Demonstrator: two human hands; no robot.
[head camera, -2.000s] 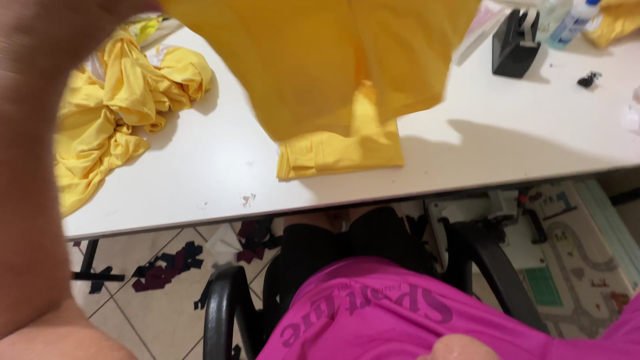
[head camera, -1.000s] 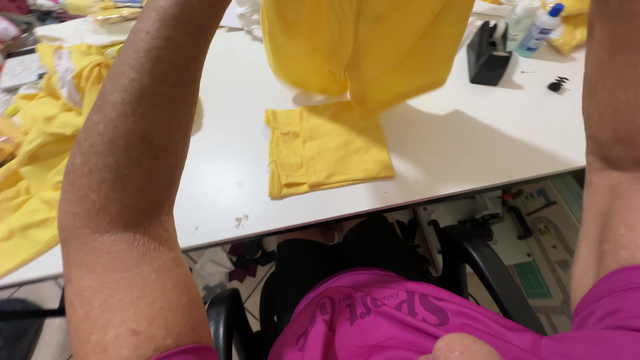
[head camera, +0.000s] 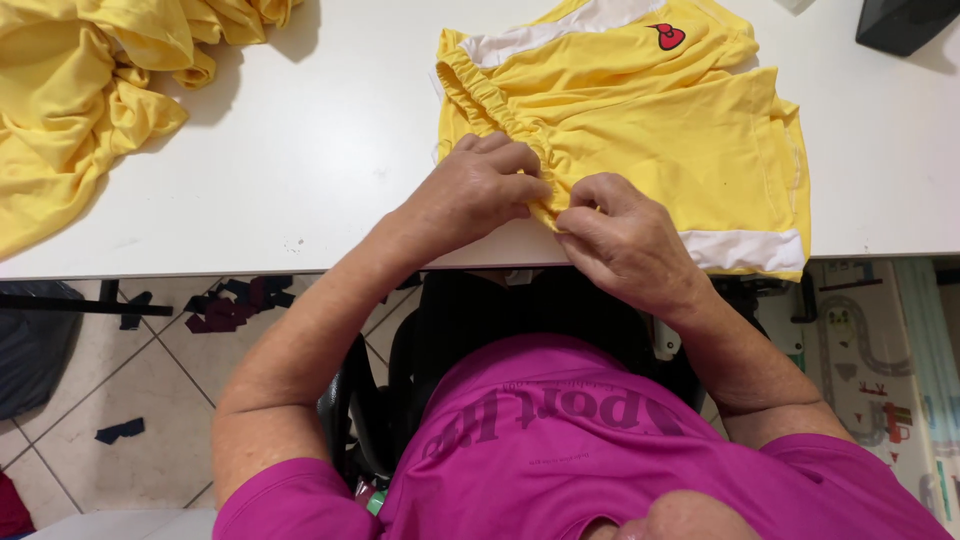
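Observation:
A pair of yellow shorts (head camera: 667, 142) with white side bands, a small red print and a gathered elastic waistband lies on the white table (head camera: 337, 150). My left hand (head camera: 487, 180) pinches the waistband, its fingertips curled over the gathers. Close beside it, my right hand (head camera: 622, 232) grips the waistband's near corner between thumb and fingers, at the table's front edge. The shorts' near white band hangs slightly over that edge. More yellow fabric shows beneath the shorts; how it is folded is hidden.
A heap of yellow fabric (head camera: 67, 97) lies at the table's left. A black object (head camera: 904, 22), partly cut off, stands at the back right. Dark fabric scraps (head camera: 232, 304) lie on the tiled floor, and a black chair armrest (head camera: 341, 405) is beside my body.
The yellow garment held up in the air before is now down on the table, over where the folded yellow piece lay. Both hands have come down to its waistband.

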